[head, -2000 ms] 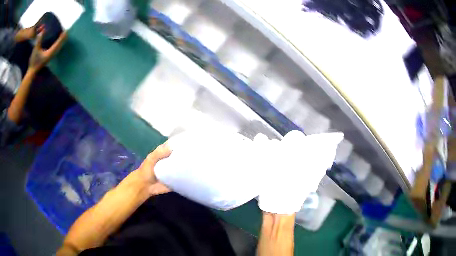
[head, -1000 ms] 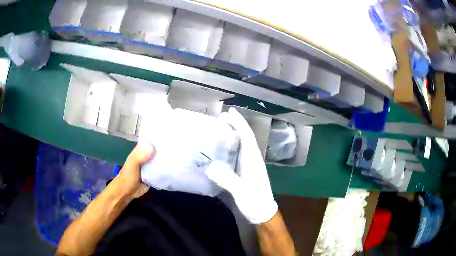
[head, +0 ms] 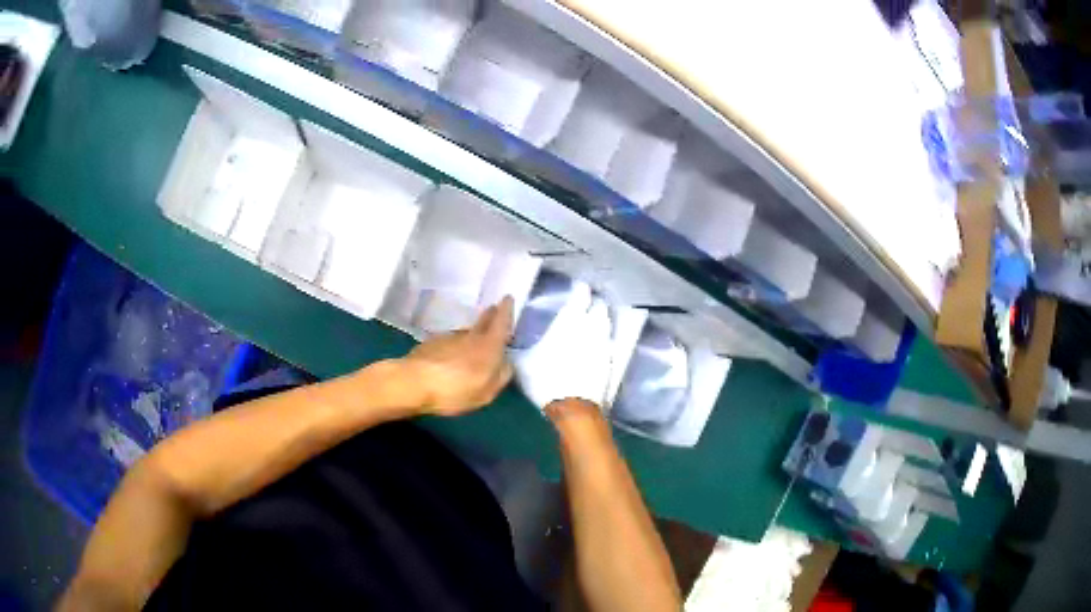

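Note:
A row of open white cartons [head: 347, 233] lies along the green bench. My bare left hand [head: 470, 359] is at the front edge of the cartons, its fingertips by the wall of the carton at my right hand; its grip is unclear. My right hand [head: 568, 353], in a white glove, is on a cloudy bagged unit [head: 546, 308] inside that carton and covers much of it. Another bagged unit [head: 656, 380] sits in the rightmost carton. The three cartons on the left hold no bagged unit and show white inner pieces.
More open cartons [head: 514, 78] stand in a row beyond the metal rail [head: 395, 114], under the white shelf [head: 826, 108]. A blue crate [head: 120, 359] is at lower left. A small blue bin [head: 864, 368], several cartons [head: 867, 478] and a brown parts carton [head: 975, 305] are at right.
The bagged unit held between both hands is now down inside a carton, with my right hand on it. My left hand has let go of the unit and moved right. The view has tilted.

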